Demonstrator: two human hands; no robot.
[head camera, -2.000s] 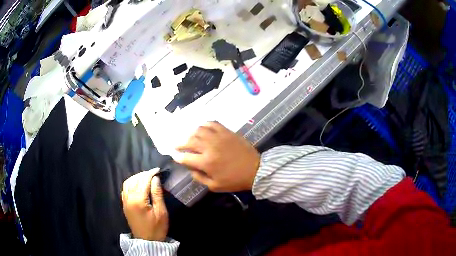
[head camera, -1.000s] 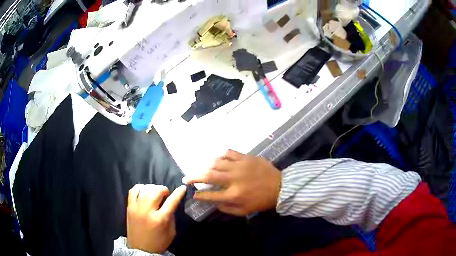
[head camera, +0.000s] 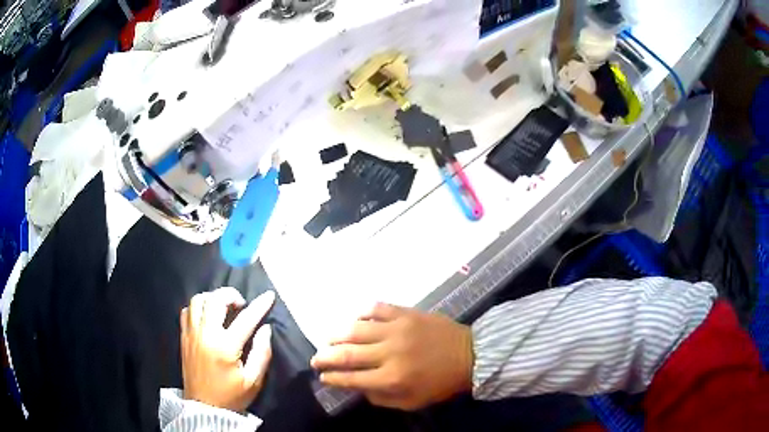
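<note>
A large black garment piece (head camera: 93, 337) lies spread left of the machine and over the table's front edge. My left hand (head camera: 223, 348) rests on it, thumb and forefinger a little apart, with nothing seen between them. My right hand (head camera: 396, 356) lies at the table corner beside the cloth edge, fingers together and pointing left; whether they pinch the cloth is hidden. The needle area (head camera: 221, 201) of the machine is behind my left hand, beside the blue plate (head camera: 251, 221).
Black labels (head camera: 364, 187) lie piled on the table, with more labels (head camera: 527, 143) further right. Pink and blue snips (head camera: 462, 190) lie between them. A scrap tub (head camera: 600, 93) stands at the back right. A ruler strip (head camera: 506, 268) runs along the edge. A clear bag (head camera: 674, 181) hangs at right.
The view has shifted, with more of the machine head showing. My left hand has moved left, away from my right hand, and its thumb and forefinger have parted. My right hand stays near the table corner.
</note>
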